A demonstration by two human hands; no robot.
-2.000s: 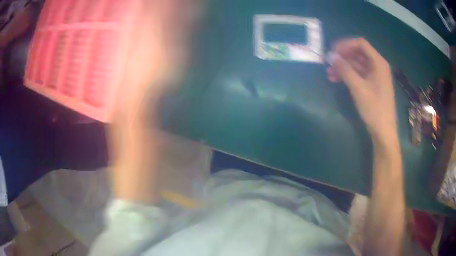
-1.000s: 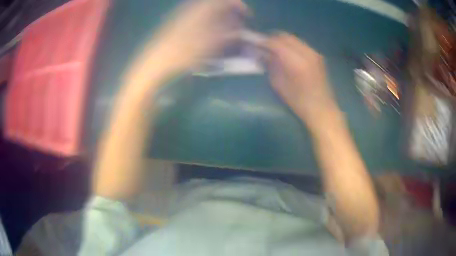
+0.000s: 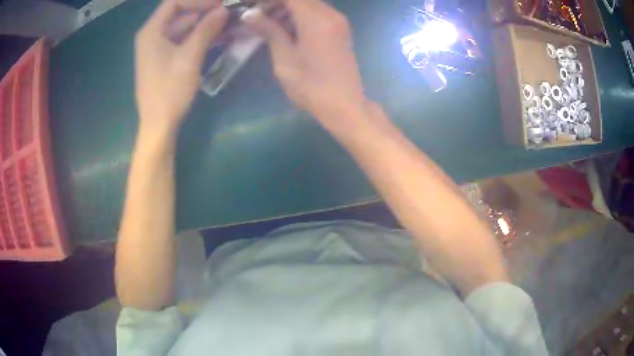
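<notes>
My left hand (image 3: 170, 62) and my right hand (image 3: 313, 55) are together at the top of the view, fingers bent around a small shiny piece (image 3: 238, 5). The housing frame (image 3: 226, 66) shows below and between the fingers, tilted, its pale edge pointing down-left. Most of it is hidden by my hands, so I cannot tell which hand holds it or how the shiny piece sits on it.
The pink parts tray (image 3: 28, 160) is at the left edge. A pile of shiny metallic plates (image 3: 434, 49) lies right of my hands. The ring box (image 3: 514, 83) with white rings is further right, with the plate box (image 3: 587, 31) beyond. A shiny bag (image 3: 497, 215) is below the bench edge.
The view has swung right, bringing the ring box fully in. Both hands have closed together; the frame, flat on the bench two seconds ago, is now tilted between them.
</notes>
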